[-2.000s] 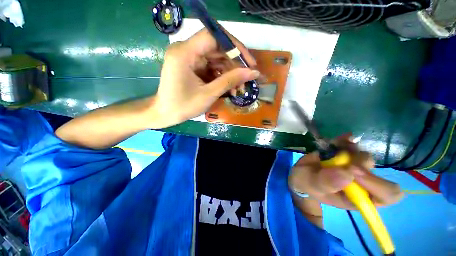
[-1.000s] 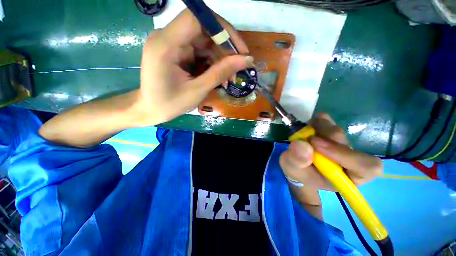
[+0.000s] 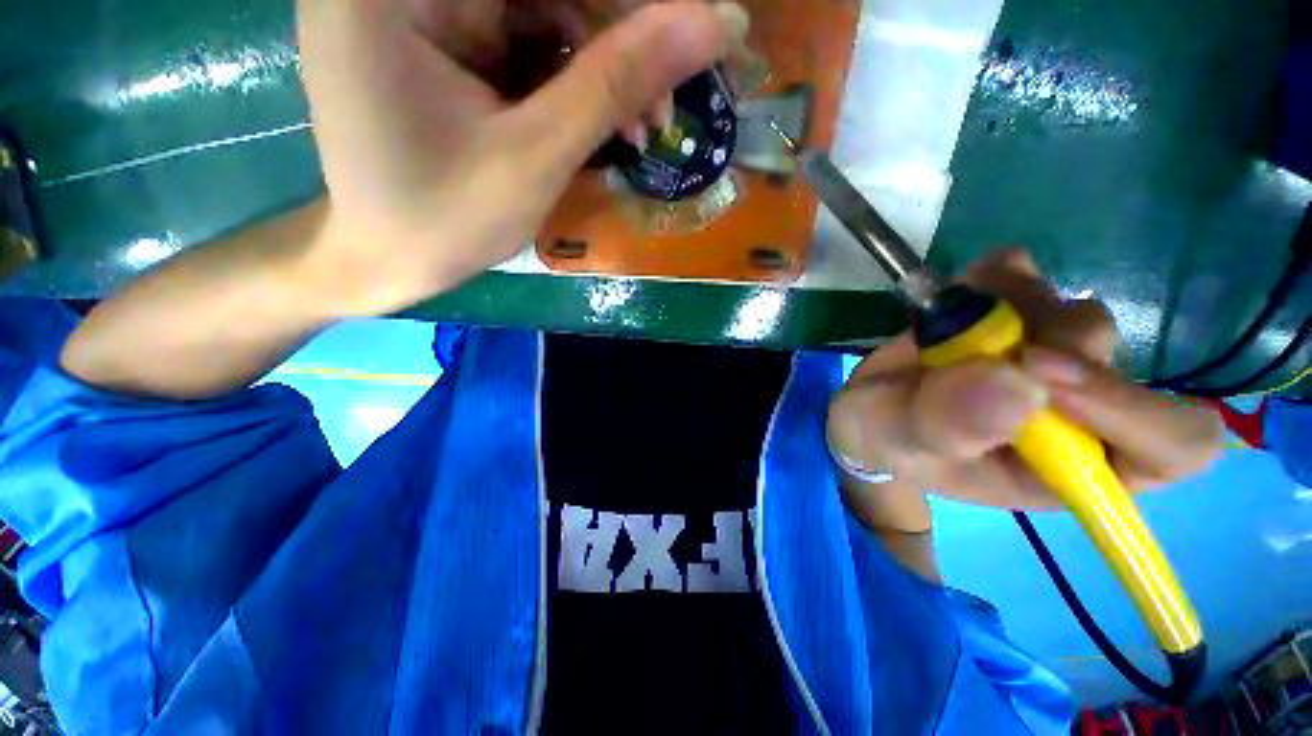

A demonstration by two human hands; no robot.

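My left hand (image 3: 468, 166) is at the upper left, cut off by the top edge, in the same grip as when it held dark tweezers. The tweezers' body is out of view. Its fingertips are at the round black LED board (image 3: 684, 144), which sits in the orange fixture plate (image 3: 676, 247). My right hand (image 3: 1022, 388) holds the yellow-handled soldering iron (image 3: 1101, 511) like a pen. The iron's thin tip is right of the board, over the plate's pale silvery piece (image 3: 777, 130), apart from the board.
A white sheet (image 3: 909, 144) lies under the plate on the glossy green bench (image 3: 1079, 173). A thin solder wire (image 3: 180, 153) runs in from the left toward my left hand. Black cords (image 3: 1266, 324) hang at the right. The iron's black cord (image 3: 1072, 597) hangs below its handle.
The scene has shifted up in the picture, and the fan and loose board have left view. The iron first came in to the board, then drew back right. The tweezers' body went out of view.
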